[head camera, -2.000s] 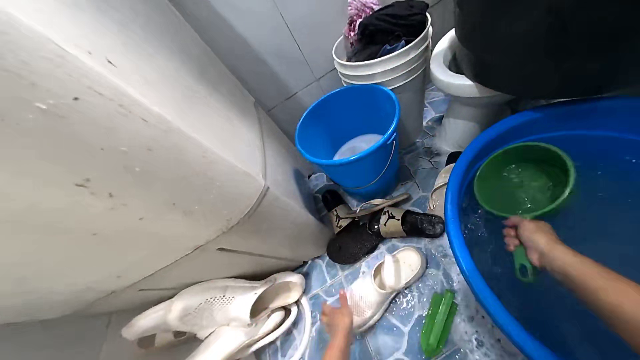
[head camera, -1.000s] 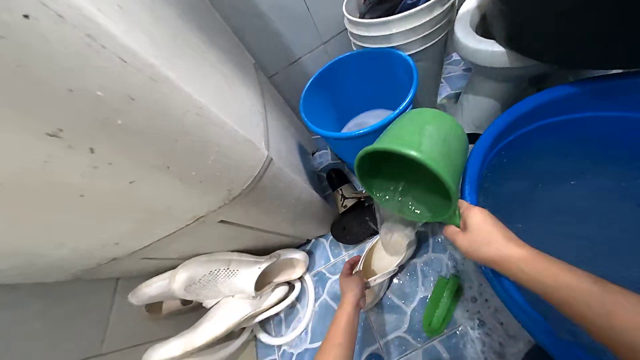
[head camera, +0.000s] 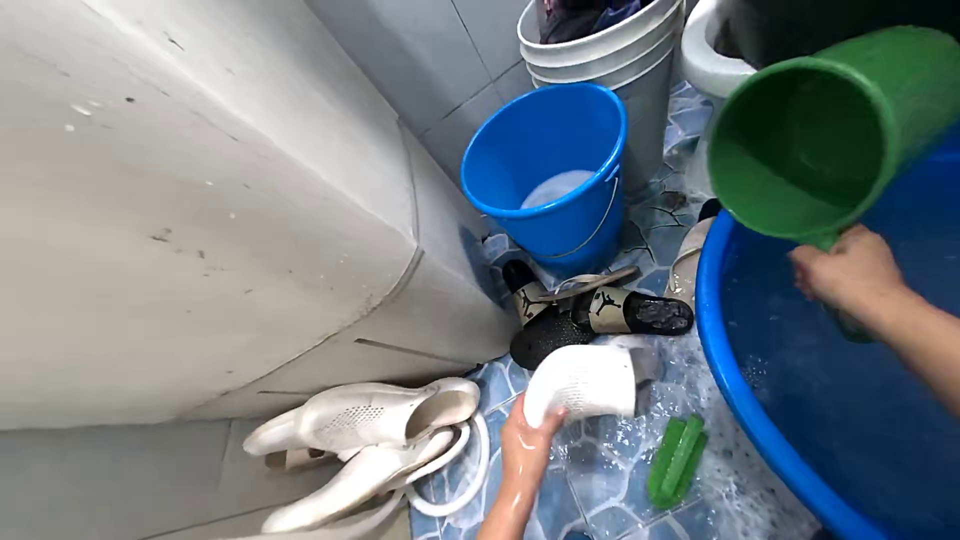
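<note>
My left hand (head camera: 529, 435) grips a wet white perforated slip-on shoe (head camera: 581, 382) by one end, just over the soapy tiled floor. My right hand (head camera: 855, 274) holds the handle of a green plastic dipper (head camera: 806, 146), tilted with its mouth toward the camera, above the rim of a large blue tub (head camera: 712, 300) of water. A green scrubbing brush (head camera: 677, 461) lies on the floor to the right of my left hand. Several white shoes (head camera: 360, 416) are piled at the lower left, beside a looped white hose (head camera: 480, 469).
Black slide sandals (head camera: 551, 337) and a flip-flop (head camera: 589, 283) lie before a blue bucket (head camera: 544, 150) of cloudy water. Behind are a white bucket (head camera: 645, 97) holding cloth and a toilet (head camera: 709, 56). A pale curved wall or fixture (head camera: 225, 225) fills the left.
The dipper was pouring water on the shoe one second ago; my right hand has since moved it up and right, over the tub. My left hand has turned the shoe over.
</note>
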